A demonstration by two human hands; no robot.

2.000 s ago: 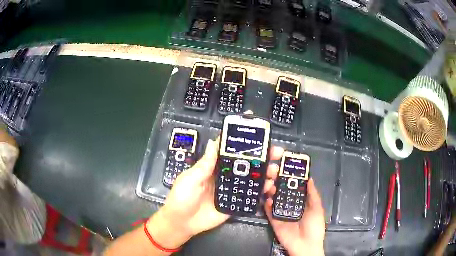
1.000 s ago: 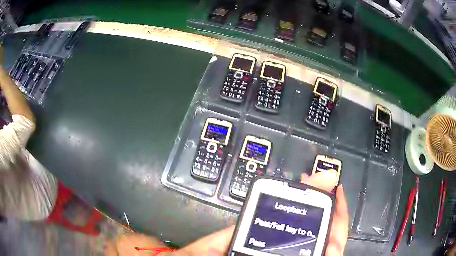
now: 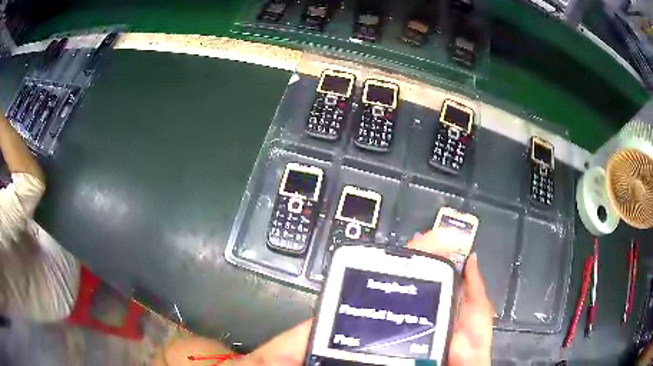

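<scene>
A black phone with a pale frame (image 3: 384,307) is very near the camera at the bottom, its dark blue screen lit with white text; its keypad is cut off by the picture's edge. My left hand (image 3: 276,350), with a red string at the wrist, holds it and is partly cut off. My right hand (image 3: 472,314) holds a second phone (image 3: 458,223) behind it, a finger across its front; the near phone hides part of this hand. Two dark-screened phones lie in the tray's front row, one at the left (image 3: 294,211), the other (image 3: 356,214) partly covered.
The clear blister tray (image 3: 540,322) holds several phones in its back row (image 3: 452,136). Beyond a pale strip is another phone tray (image 3: 358,39). A small fan (image 3: 630,187) and red pens (image 3: 583,293) are at the right. A person's pale sleeve (image 3: 32,250) is at the left.
The near phone has come closer to the camera and lower in view since two seconds ago. The two front-row phones' screens have gone from blue to dark. Both hands keep their phones.
</scene>
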